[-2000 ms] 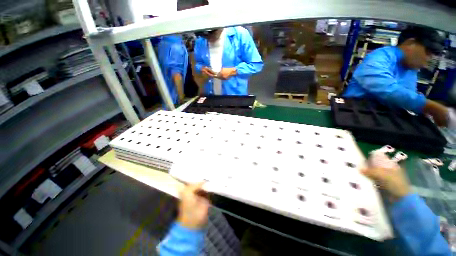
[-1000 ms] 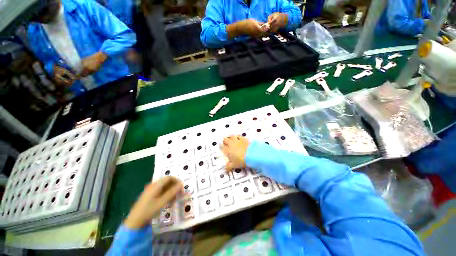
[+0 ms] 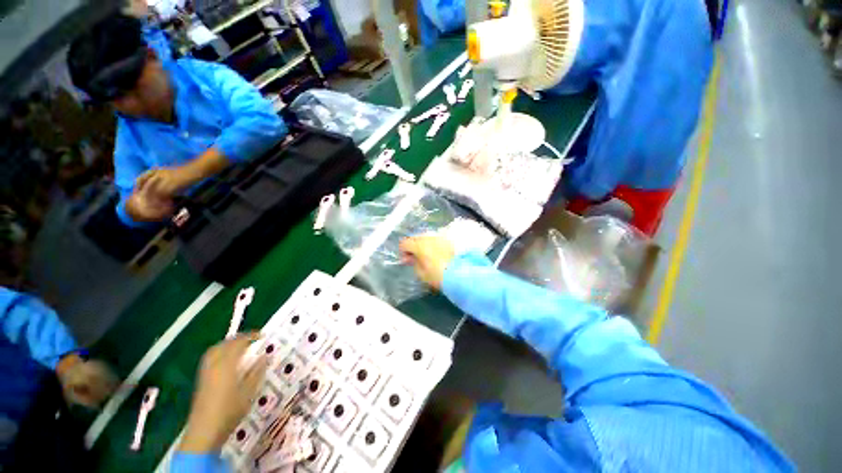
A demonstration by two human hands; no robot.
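The white parts tray (image 3: 415, 379) lies at the belt's near edge, with square parts with dark round centres in its cells. A loose pile of pinkish strip parts (image 3: 286, 439) lies on its near left part. My left hand (image 3: 220, 393) is blurred over the tray's left edge, fingers bent; whether it holds anything is unclear. My right hand (image 3: 429, 259) is at the near side of a crinkled clear plastic bag (image 3: 374, 242), beyond the tray's far right side. Its fingertips are drawn together at the plastic; a grip cannot be made out.
Key-shaped units (image 3: 242, 309) are scattered on the green belt (image 3: 286, 263). A densely filled bag (image 3: 503, 189) lies before a cream fan (image 3: 508, 46). A worker sits opposite at a black tray (image 3: 268, 199). Another person's hand (image 3: 88, 381) is at far left. An open box with plastic (image 3: 582, 263) stands right.
The view has turned right. My right hand has moved off the tray to the clear bag. A pile of strip parts now shows on the tray; my left hand is at its left edge.
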